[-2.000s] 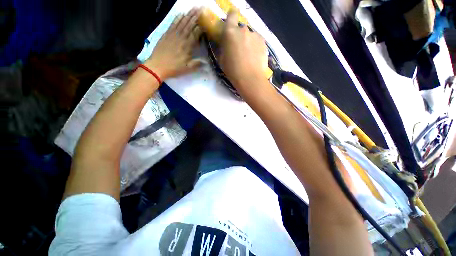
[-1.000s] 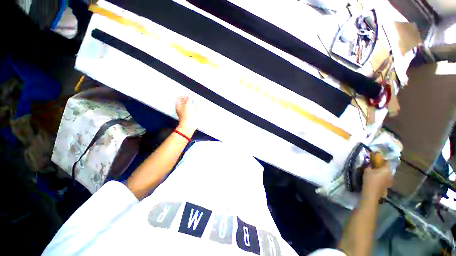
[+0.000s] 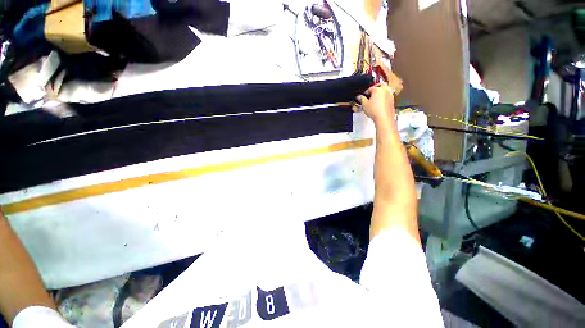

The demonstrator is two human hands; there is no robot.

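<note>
The far black strips (image 3: 211, 99) lie along the white table, with a red loop (image 3: 379, 75) at their right end. My right hand (image 3: 375, 102) is at that end, its fingers curled on the edge of the black fabric; the fingertips are partly hidden. A wider black band (image 3: 211, 136) lies on the near side of them. A yellow-orange strip (image 3: 211, 168) runs along the table in front of it. My left hand is out of the picture past the left edge; only the forearm shows. The iron (image 3: 423, 163) is parked at the table's right end, untouched.
A tray of small tools (image 3: 319, 38) is at the back. Dark cloth and paper pieces (image 3: 38, 80) lie at the far left. A cardboard panel (image 3: 430, 70) stands at the right. Yellow and black cables run right from the iron. A patterned covered box (image 3: 96, 301) is below left.
The view has turned right. My right hand has left the iron and moved to the far strips' end. My left hand has gone out at left. The narrow black strip is gone from the near white surface.
</note>
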